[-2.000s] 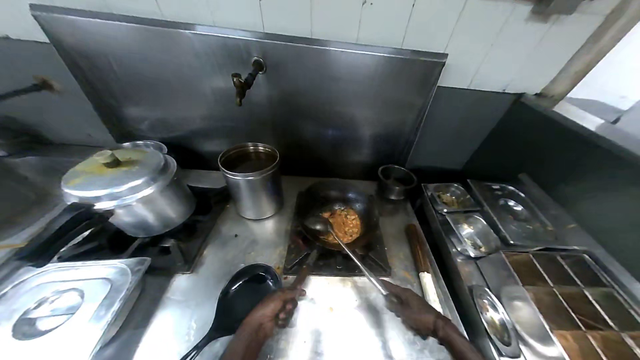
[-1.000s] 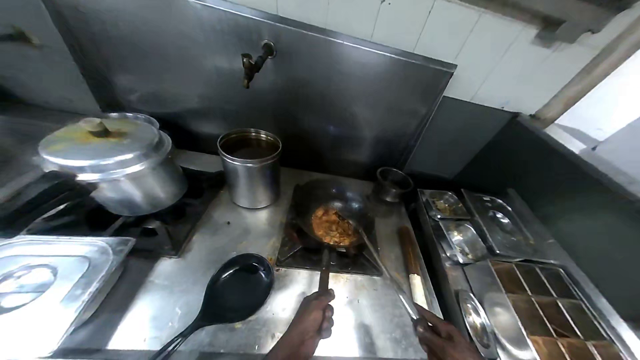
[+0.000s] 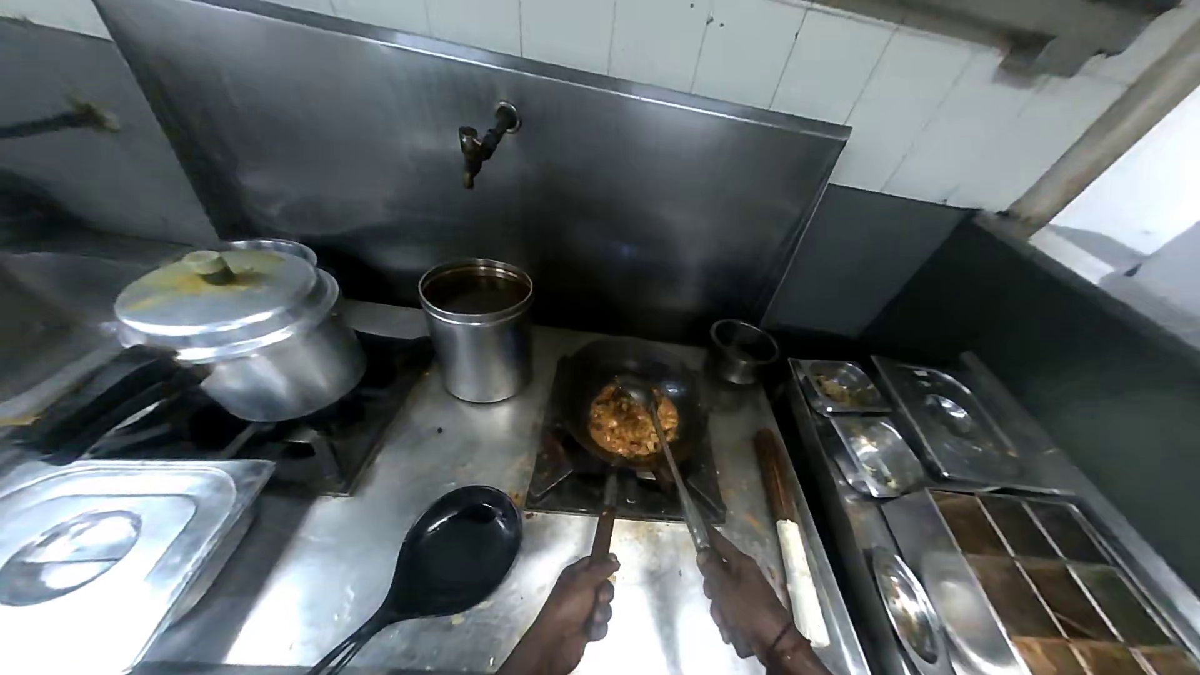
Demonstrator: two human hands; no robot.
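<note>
My left hand (image 3: 579,605) grips the handle of a dark wok (image 3: 689,427), which sits on the burner grate (image 3: 553,487). The long metal shaft of a ladle (image 3: 677,478) is in my right hand (image 3: 745,595); its bowl rests in the wok, at the upper edge of the reddish-brown food (image 3: 623,422). The food lies in chunks coated in sauce. Left of my left hand, a black long-handled pan (image 3: 459,553) rests on the steel counter. To the right of the wok lies a tool with a brown and white handle (image 3: 797,572).
A steel canister of dark liquid (image 3: 478,356) stands behind left. A lidded pressure cooker (image 3: 281,366) is on the left burner, behind a lidded steel tray (image 3: 206,516). A small metal pot (image 3: 742,354) stands behind right. Food containers (image 3: 877,459) and a divided ingredient box (image 3: 1041,562) line the right side.
The ladle's bowl shows in the food at 2.0 s ago and now. My right hand has moved closer to my left hand since 1.0 s ago. Both hands keep their holds.
</note>
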